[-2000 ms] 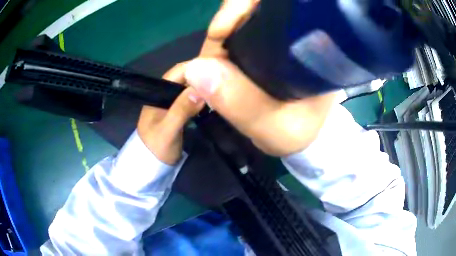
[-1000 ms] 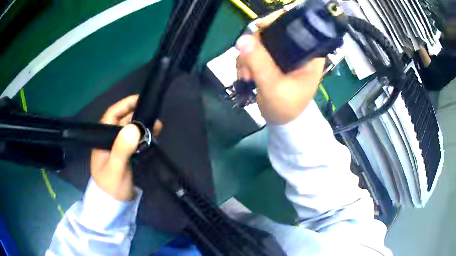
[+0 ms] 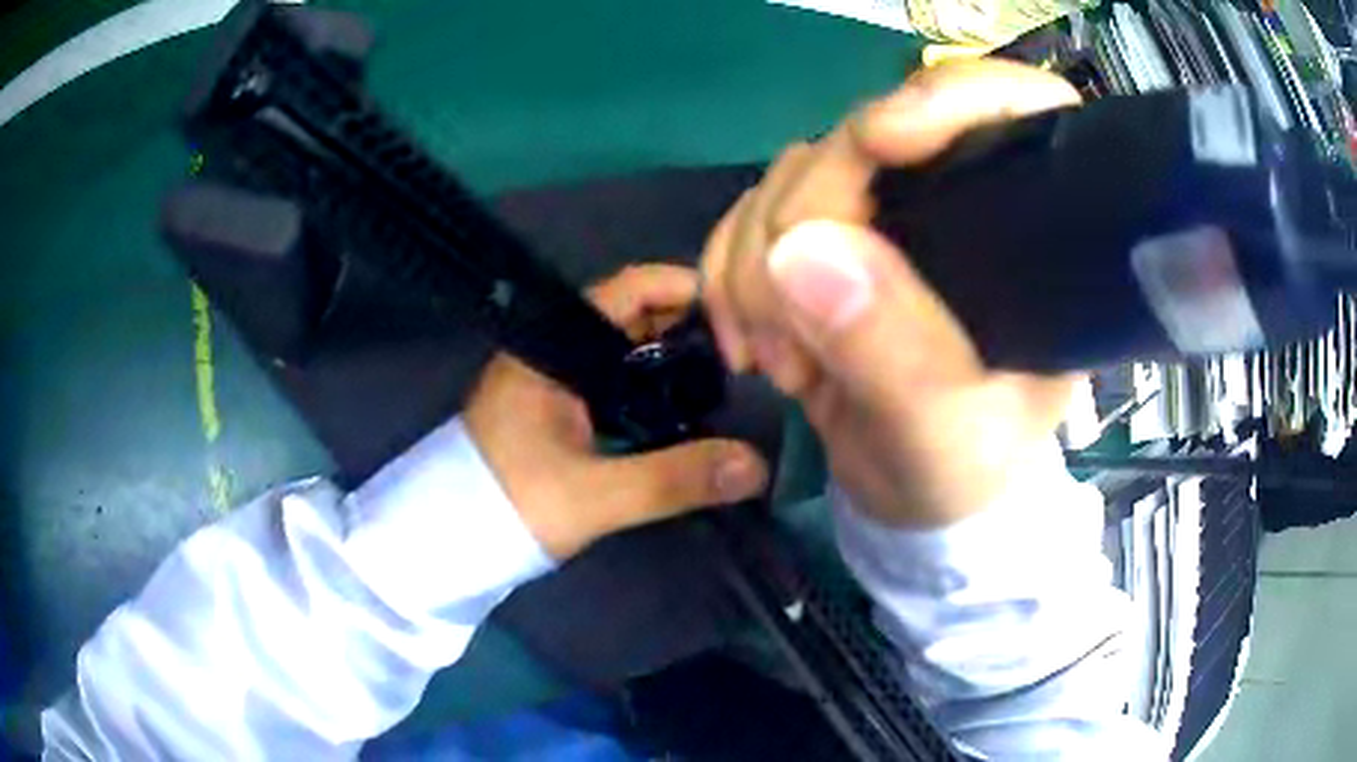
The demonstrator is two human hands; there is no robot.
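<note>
My right hand point(image 3: 893, 298) is closed around the dark electric screwdriver point(image 3: 1072, 223), whose body points off to the right. Its tip is hidden behind my fingers, close to the center hub point(image 3: 655, 390). My left hand point(image 3: 595, 432) grips around the hub, thumb below it and fingers above. One ribbed black leg point(image 3: 402, 209) runs from the hub to the upper left. Another leg point(image 3: 819, 640) runs to the lower right. A third leg cannot be made out. The dark assembly fixture point(image 3: 372, 402) lies under the base, with upright corner blocks at upper left.
The green bench point(image 3: 104, 447) has a yellow line at left and a white line at the top. Stacked pale and black sheets point(image 3: 1161, 596) stand at the right. A yellow object point(image 3: 990, 23) is at the top right. Something blue shows at the bottom edge.
The screwdriver and my right hand have come down from the upper right to the hub. The legs appear turned in view, and my left hand now lies around the hub.
</note>
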